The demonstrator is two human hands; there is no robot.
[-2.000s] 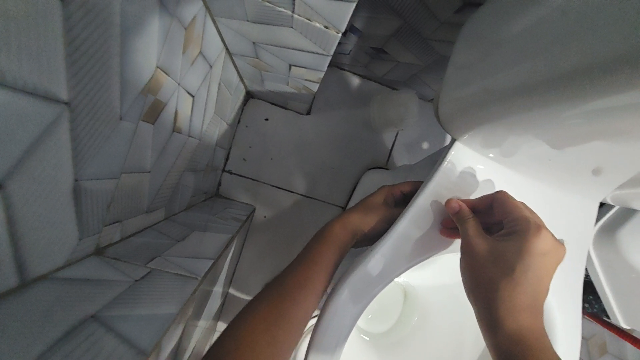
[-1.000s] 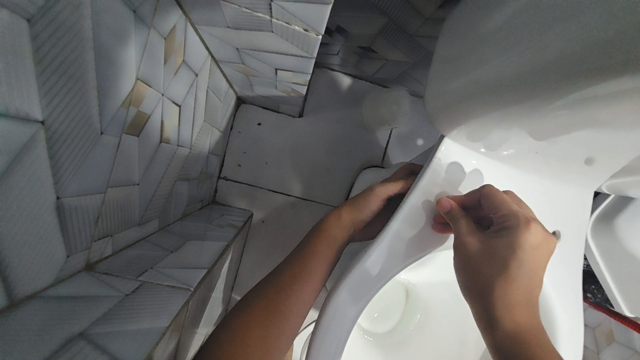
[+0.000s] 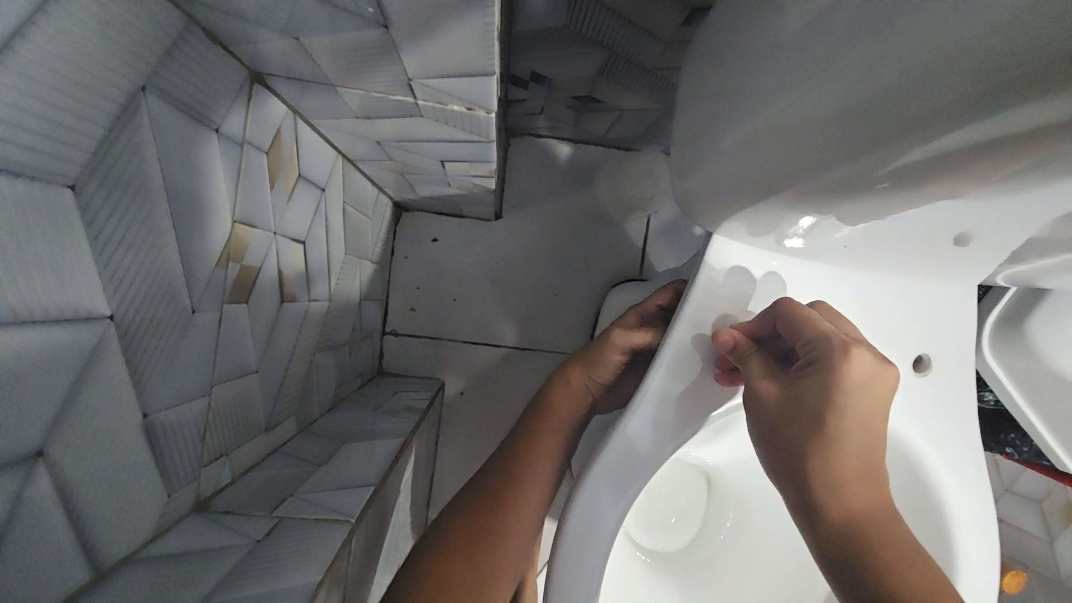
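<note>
A white ceramic toilet bowl [image 3: 636,435] without a seat fills the right side, with water at its bottom. My left hand [image 3: 624,347] reaches under the left edge of the rim, its fingertips hidden behind the ceramic. Above the rear left part of the rim is my right hand [image 3: 808,360], thumb and fingers pinched together; whether something small is between them cannot be told. A round bolt hole [image 3: 922,363] shows in the ceramic right of that hand. Behind the bowl rises the white toilet tank [image 3: 871,100].
Patterned tile walls [image 3: 193,251] stand at the left, with a low tiled ledge [image 3: 335,452] below them. White floor tiles [image 3: 502,276] lie between the wall and the toilet. At the right edge are a white plastic-looking tray or basin [image 3: 1034,360] and a small orange object [image 3: 1014,581].
Both hands keep nearly the same places at the toilet rim. The right hand's fingers remain pinched, with no plain change in what they hold.
</note>
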